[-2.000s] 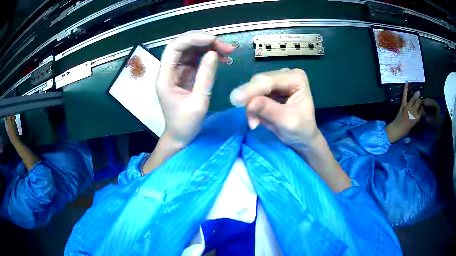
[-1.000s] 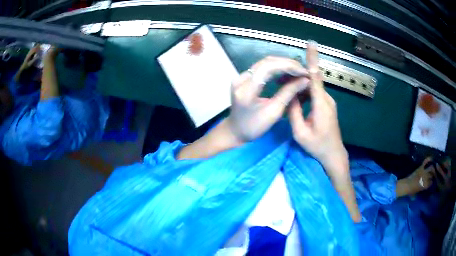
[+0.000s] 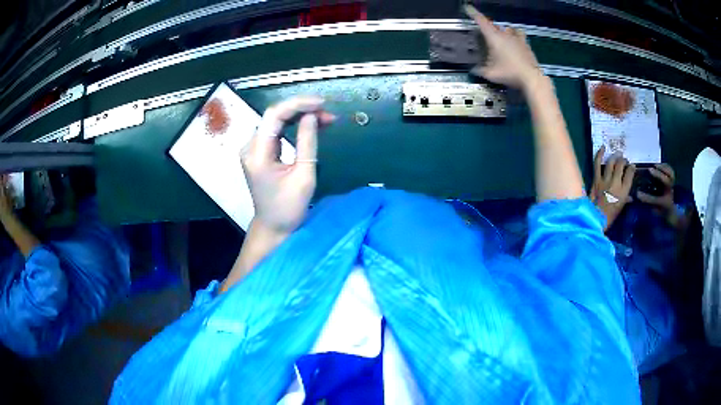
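My right hand [image 3: 506, 54] reaches over the metal rails at the upper right, beside a dark fixture [image 3: 456, 48]; whether it grips it cannot be told. My left hand [image 3: 282, 162] is raised over the bench beside the white parts board, thumb and fingers curled close, blurred; whether it holds something small cannot be told. A silver assembly fixture [image 3: 453, 101] with dark stations lies on the green bench [image 3: 379, 158] near the rail. The white parts board [image 3: 209, 158] lies slanted at the left with a pile of tiny copper-coloured parts [image 3: 215, 116].
A small pale ring [image 3: 361, 119] lies on the bench between my hands. Another parts board [image 3: 644, 126] and a neighbour's hands [image 3: 620, 182] are at the right. Another worker's blue sleeve [image 3: 47, 281] is at the left. A white metal strip [image 3: 115, 119] lies by the left rail.
My hands were together in front of me and are now apart. My right hand has moved forward over the rails; my left hand stays near the board. The view has turned.
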